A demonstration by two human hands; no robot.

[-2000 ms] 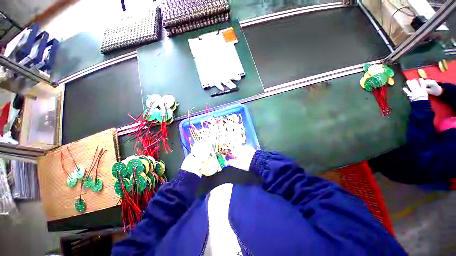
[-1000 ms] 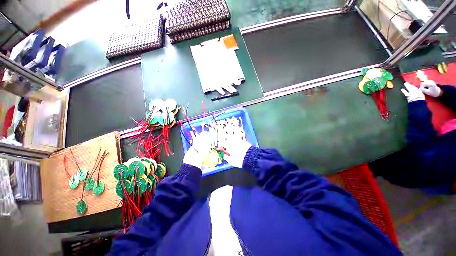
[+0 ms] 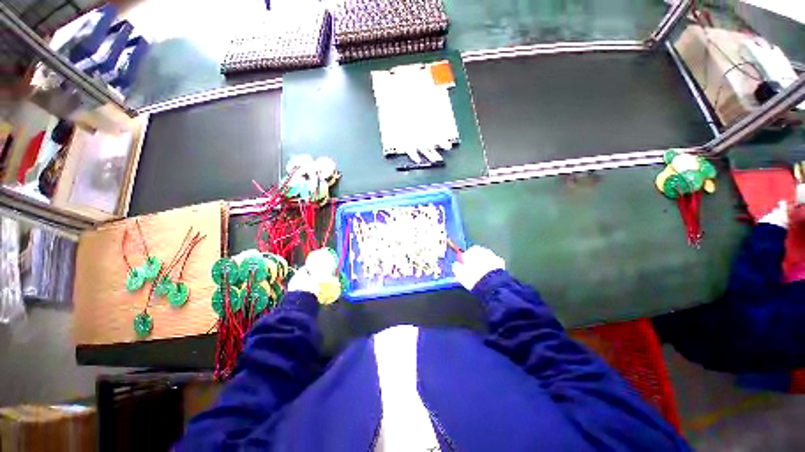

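The blue tray [image 3: 342,231] lies in front of me, heaped with small cream-white parts. My left hand [image 3: 311,281], white-gloved, is at the tray's left side and holds round circuit boards [image 3: 328,291] with red lead wires. My right hand [image 3: 477,265], white-gloved, is at the tray's right edge. A thin red strand shows at its fingertips, seemingly a lead wire. A bunch of green boards [image 3: 252,271] with hanging red leads lies left of my left hand. Another bunch [image 3: 312,177] lies behind it.
A cardboard sheet [image 3: 97,291] with several boards is at the left. White papers [image 3: 410,110] and a dark pen [image 3: 420,165] lie behind the tray. Studded racks [image 3: 388,35] stand at the back. A board bunch [image 3: 686,177] and another person's gloved hand [image 3: 777,214] are at the right.
My hands have moved apart from over the tray, the left with boards to its left side, the right to its right edge. The heaped parts are now uncovered. The view has shifted.
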